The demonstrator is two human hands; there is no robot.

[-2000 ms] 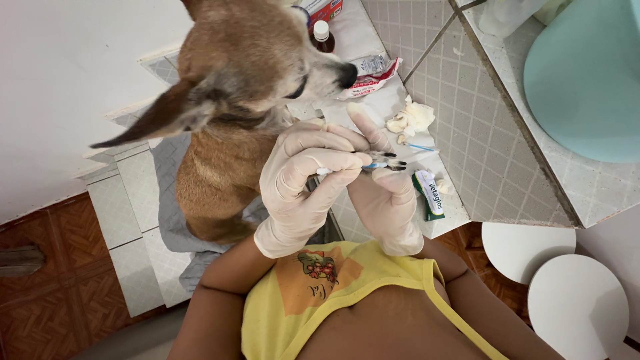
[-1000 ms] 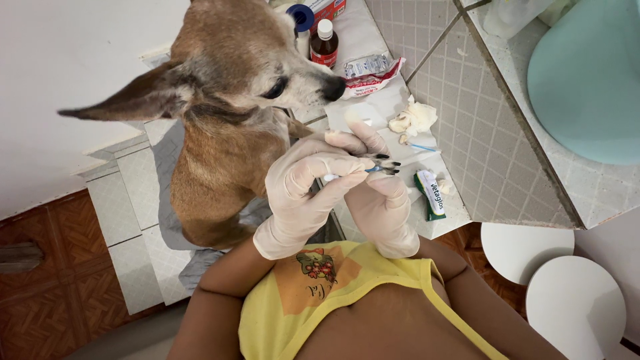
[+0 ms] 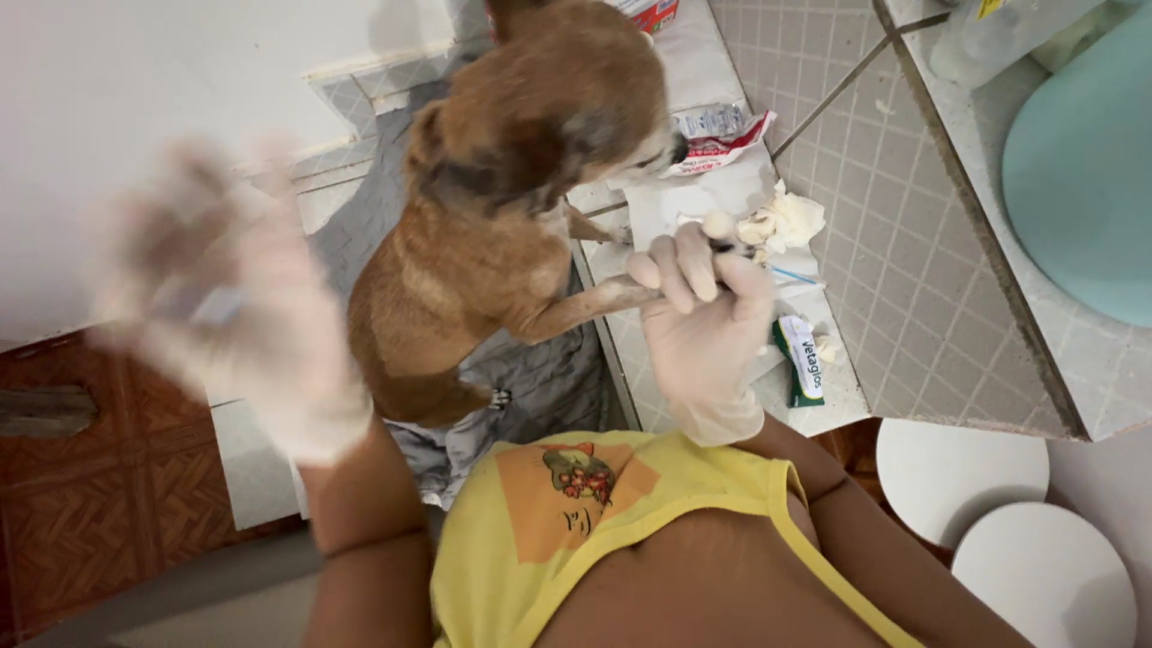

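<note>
My right hand (image 3: 706,310), in a pale latex glove, is closed around the front paw of a brown dog (image 3: 432,297); dark claws (image 3: 723,245) show between its fingers. The dog's foreleg (image 3: 585,306) stretches across to that hand. Raised at the left, my gloved left hand (image 3: 225,297) is apart from the dog and strongly blurred. A small pale bluish patch shows in it, but whether it holds something cannot be told. Crumpled white material (image 3: 783,219) and a thin blue stick (image 3: 796,275) lie just beyond my right hand.
A Vetaglos tube or box (image 3: 799,362) lies on the tiled ledge. Farther up are a red-and-white packet (image 3: 724,148) and a clear wrapper (image 3: 711,120). A teal basin (image 3: 1089,171) stands at right, above two round white surfaces (image 3: 963,477). Grey cloth (image 3: 549,387) lies under the dog.
My left hand has moved left, away from the paw and my right hand. My right hand still holds the paw. The dog's head has turned and now hides the brown bottle seen earlier.
</note>
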